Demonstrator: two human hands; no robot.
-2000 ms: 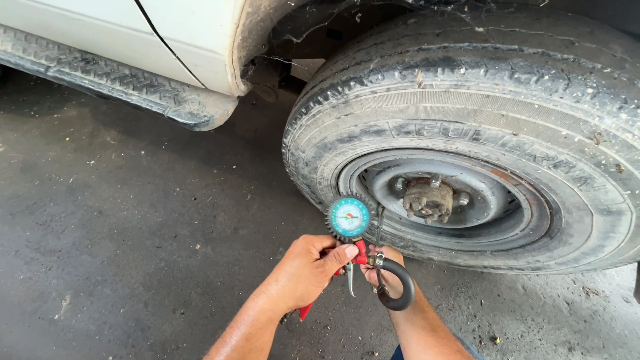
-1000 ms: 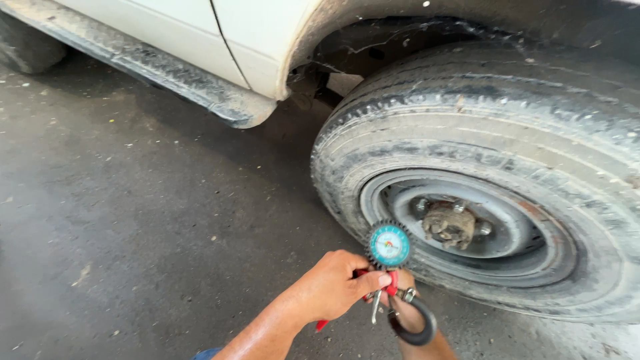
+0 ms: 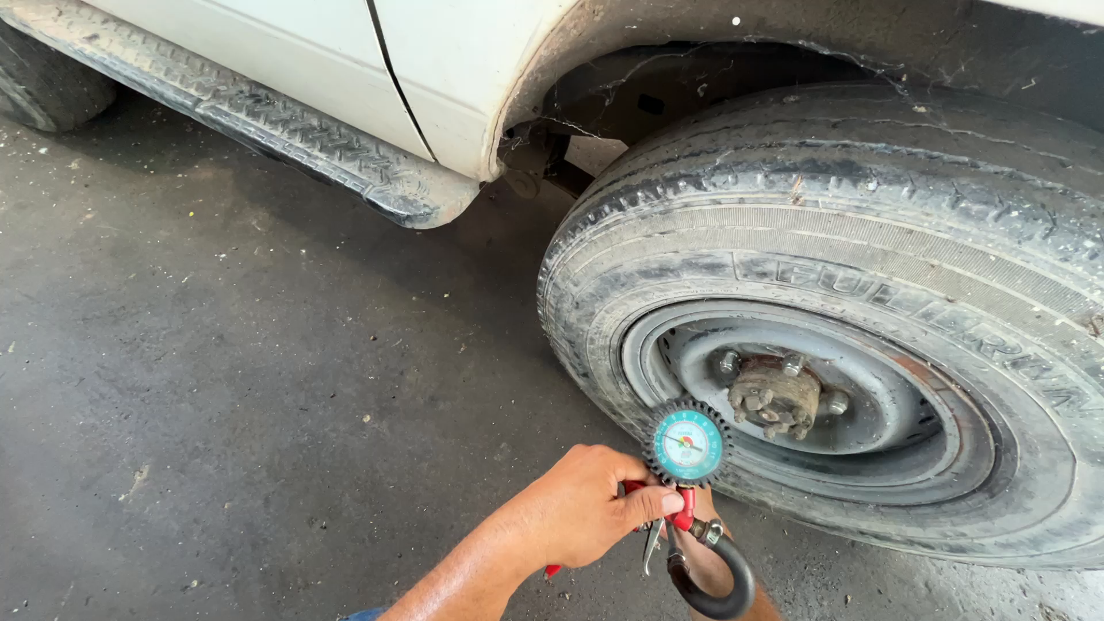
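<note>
My left hand (image 3: 586, 504) is closed around the red body of a tire inflator, its thumb below the round dial gauge (image 3: 687, 442) with a teal rim and black ribbed guard. The silver trigger lever (image 3: 652, 545) hangs beside my fingers. A short black rubber hose (image 3: 733, 580) curls down and back from a metal fitting. My right hand (image 3: 703, 509) is behind the gauge and hose, mostly hidden, so its grip cannot be told. Both hands are in front of the lower left of a dusty tire (image 3: 604, 336) on a grey steel wheel rim (image 3: 871, 483).
The wheel hub (image 3: 774, 397) with lug nuts stands out from the rim. A white vehicle body (image 3: 466, 78) and a dirty ridged running board (image 3: 285, 121) extend to the upper left, with another tire (image 3: 52, 82) beyond. The dark floor (image 3: 259, 388) bears small debris.
The view has shifted since two seconds ago. My left hand keeps hold of the inflator, and the gauge remains in front of the wheel's lower left.
</note>
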